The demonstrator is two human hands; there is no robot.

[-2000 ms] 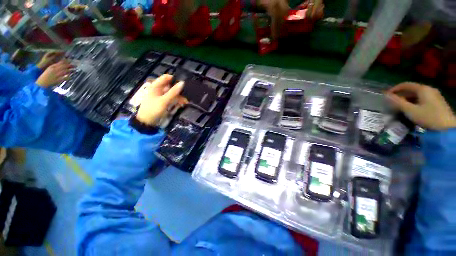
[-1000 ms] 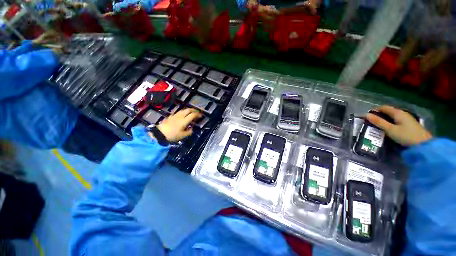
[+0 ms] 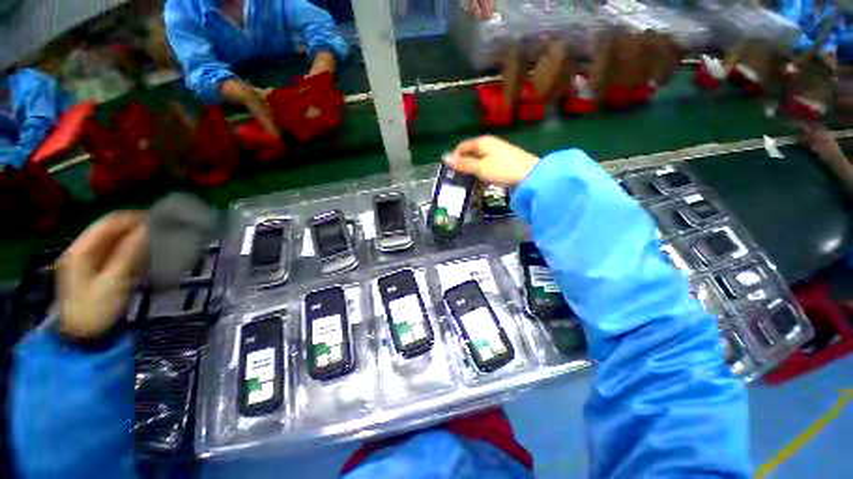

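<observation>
My right hand (image 3: 498, 161) holds an open-backed phone (image 3: 452, 198) by its top end, tilted over the back row of the clear phone tray (image 3: 374, 426). The phone's white label and green area face me. My left hand (image 3: 101, 271) holds a blurred grey back cover (image 3: 178, 239) above the black cover tray (image 3: 168, 374). In the clear tray, the back row holds phones with screens up, such as one phone (image 3: 269, 253). The front row holds several open-backed phones, such as another phone (image 3: 327, 332). My right sleeve partly hides the tray's right end.
A second clear tray (image 3: 748, 281) with phone parts lies at the right. A green conveyor (image 3: 440, 140) runs behind the trays, with a grey-white post (image 3: 382, 84) and red items (image 3: 309, 105). A person in a blue smock (image 3: 248, 42) works opposite.
The view has swung right. My right hand has raised a phone from the clear tray's back row. My left hand, empty over the black tray before, now holds a grey cover.
</observation>
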